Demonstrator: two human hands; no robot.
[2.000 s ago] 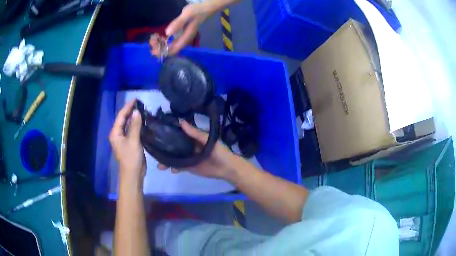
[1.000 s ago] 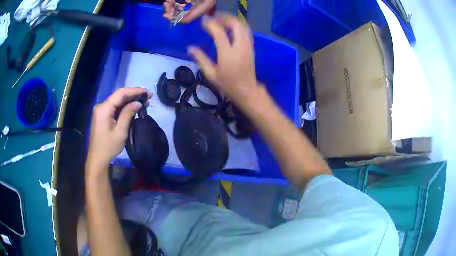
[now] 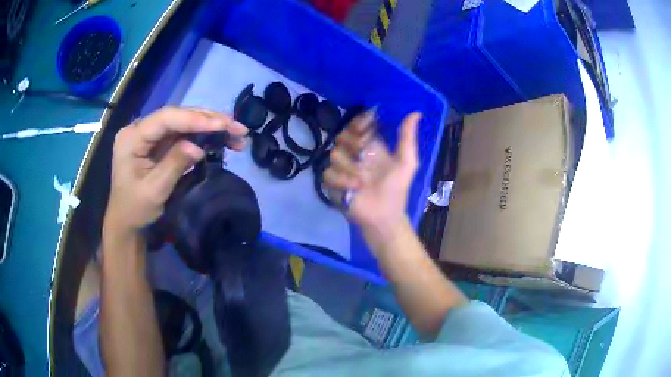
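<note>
My left hand (image 3: 151, 166) pinches the end of black headphones (image 3: 228, 213) between thumb and fingers, at the left side of the blue bin. The headphones hang below it over my lap, blurred, with a round cup and a wide dark part lower down. My right hand (image 3: 375, 173) is palm up over the bin's right part, fingers curled and thumb spread. Small shiny pieces show at its fingers and palm; blur hides what they are.
The blue bin (image 3: 342, 44) has a white lining with several black headphones (image 3: 302, 136) on it. On the green bench at left are a blue cup (image 3: 90, 55) of dark small parts and a white tapered tube (image 3: 51, 131). A cardboard box (image 3: 508, 191) stands at right.
My right hand let go of the headphones, reached up toward another person's hand holding small parts, and came back over the bin. That person's hand has left the view. The headphones have swung down toward my lap.
</note>
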